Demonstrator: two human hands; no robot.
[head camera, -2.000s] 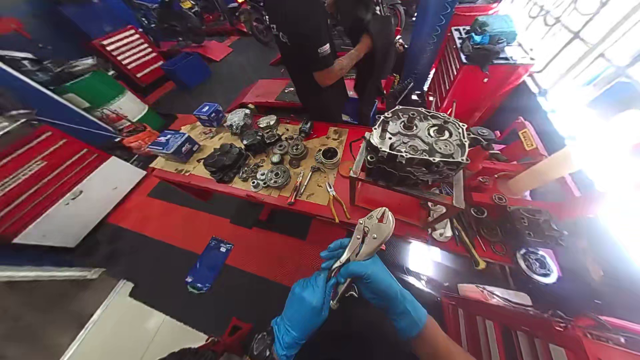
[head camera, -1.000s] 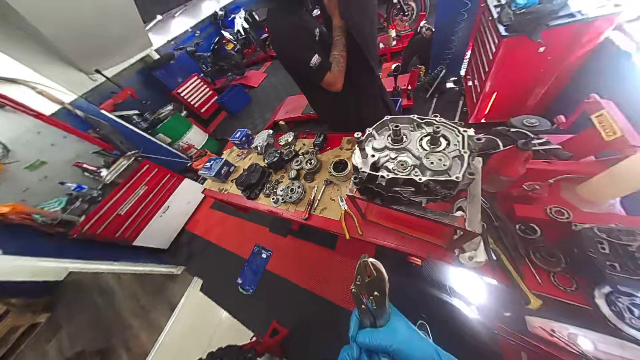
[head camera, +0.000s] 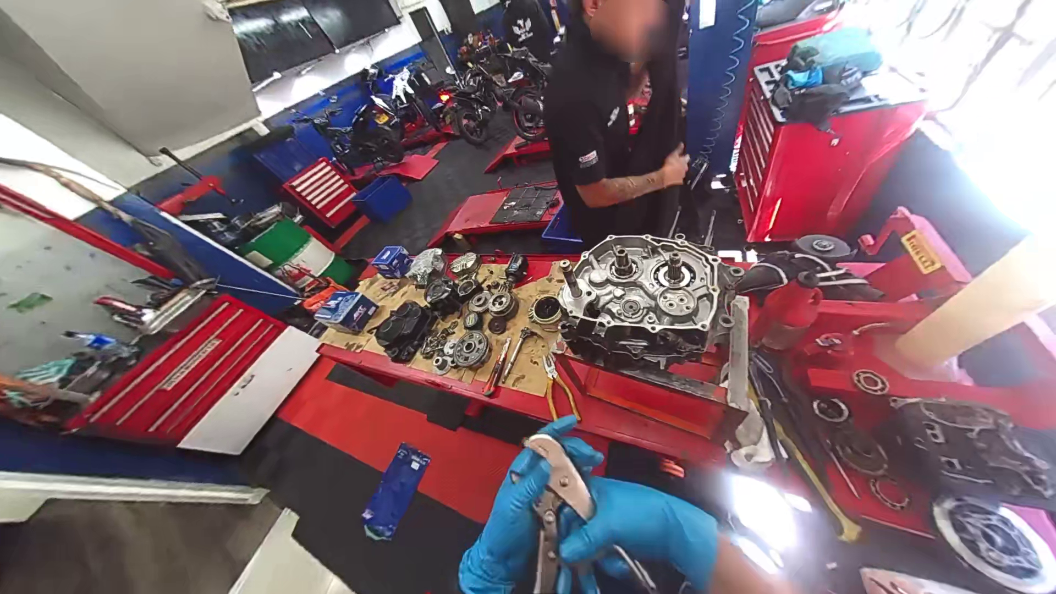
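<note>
Blue gloves cover both my hands, which meet at the bottom centre around locking pliers (head camera: 563, 478). My left hand (head camera: 516, 520) has its fingers around the jaw end and one side of the tool. From the right, my right hand (head camera: 639, 528) grips its handles. Beyond them, yellow-handled pliers (head camera: 561, 394) lie on the red bench's edge. An open engine crankcase (head camera: 648, 289) with upright shafts rests on a metal stand. To its left, gears (head camera: 472, 349), a dark engine cover (head camera: 404, 330) and a red-handled tool (head camera: 497, 369) lie on stained cardboard.
A person (head camera: 615, 115) in black stands behind the bench. Right of the stand are a red bottle (head camera: 788, 309), bearing rings (head camera: 870, 381) and a dirty engine casing (head camera: 965, 445). A blue packet (head camera: 396, 491) lies on the floor mat, and a red tool cabinet (head camera: 190, 371) stands at left.
My left hand, out of view one second ago, is back on the locking pliers with my right. The person behind the bench has shifted posture. The view has swung noticeably.
</note>
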